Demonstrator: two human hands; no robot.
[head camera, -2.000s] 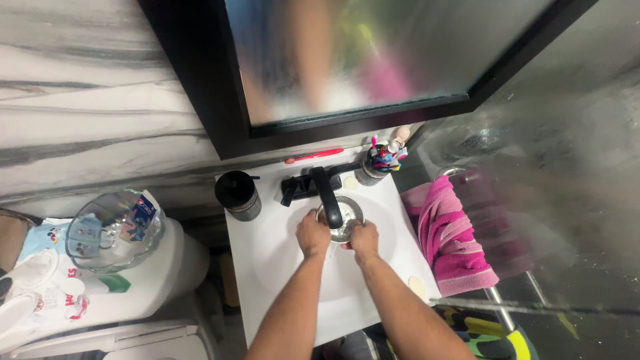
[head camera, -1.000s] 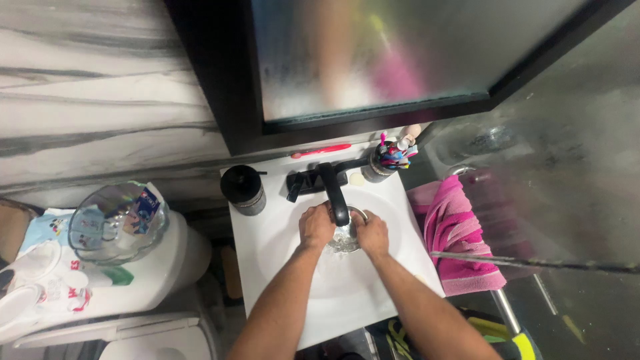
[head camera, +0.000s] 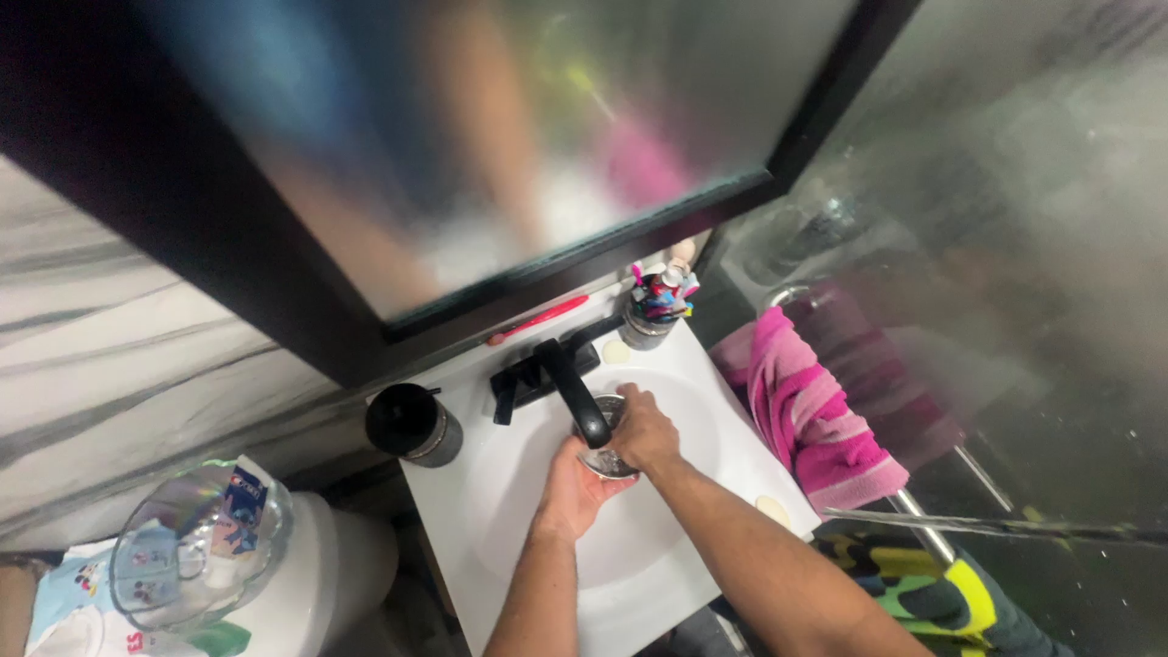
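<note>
Under the spout of the black faucet (head camera: 570, 388), a small round metal-rimmed bowl or strainer (head camera: 613, 464) is held over the white sink basin (head camera: 511, 511). My left hand (head camera: 570, 493) supports it from the lower left, palm up. My right hand (head camera: 646, 433) is at its right side, fingers over the rim and partly inside; whether they grip it is not plain. Clear water seems to lie in the vessel. The spout hides part of it.
A black soap dispenser (head camera: 415, 424) stands left of the faucet, a cup of toothbrushes (head camera: 650, 319) right. A red toothbrush (head camera: 538, 319) lies behind. A pink towel (head camera: 812, 411) hangs at right. A glass bowl (head camera: 201, 547) sits at lower left, below the framed mirror (head camera: 547, 155).
My left hand has gone from the vessel's left side to beneath its lower left. My right hand has moved up over its rim. The view has tilted and shifted.
</note>
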